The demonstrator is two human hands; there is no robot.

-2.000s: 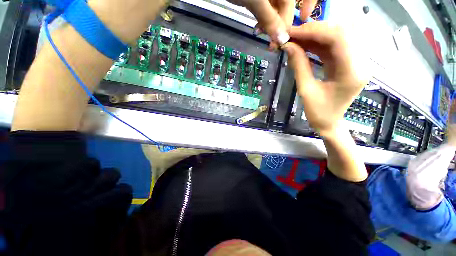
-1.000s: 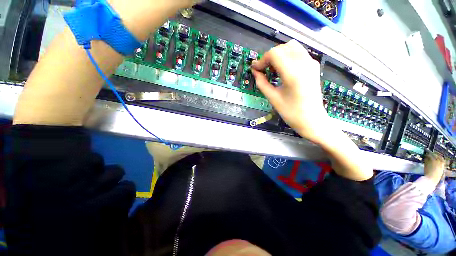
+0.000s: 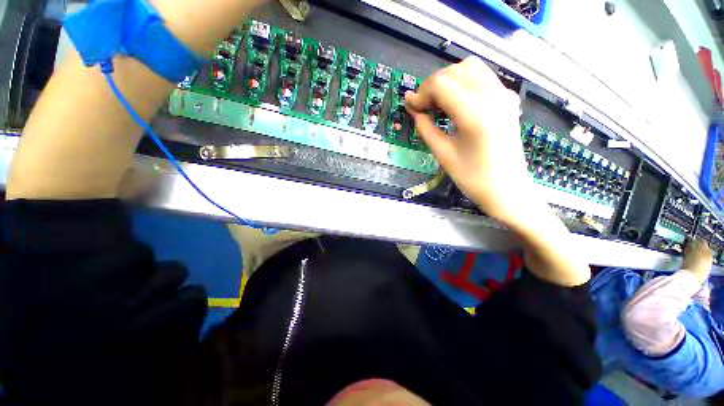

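Note:
The green circuit board panel [image 3: 317, 131] lies in a black solder pallet [image 3: 317, 162], its narrow boards side by side with repeated rows of fitted components. My right hand [image 3: 468, 119] is over the panel's right end, thumb and forefinger pinched at one board; whether a small part is between the fingertips cannot be told. My left forearm, with a blue wrist strap [image 3: 131, 36] and thin blue cord [image 3: 163, 151], crosses the panel's left end. My left hand itself is cut off by the top edge.
Metal clips [image 3: 246, 151] sit at the pallet's near edge. A silvery conveyor rail [image 3: 317, 208] runs along the near side. More board panels [image 3: 575, 170] lie to the right. A blue parts bin [image 3: 508, 11] is beyond the line. A co-worker's blue-clothed arm [image 3: 683, 349] is at lower right.
Two seconds ago both hands met above the pallet's far edge. My right hand has since come down to the boards and the left has left the picture. Over the last second the panel view shifted slightly.

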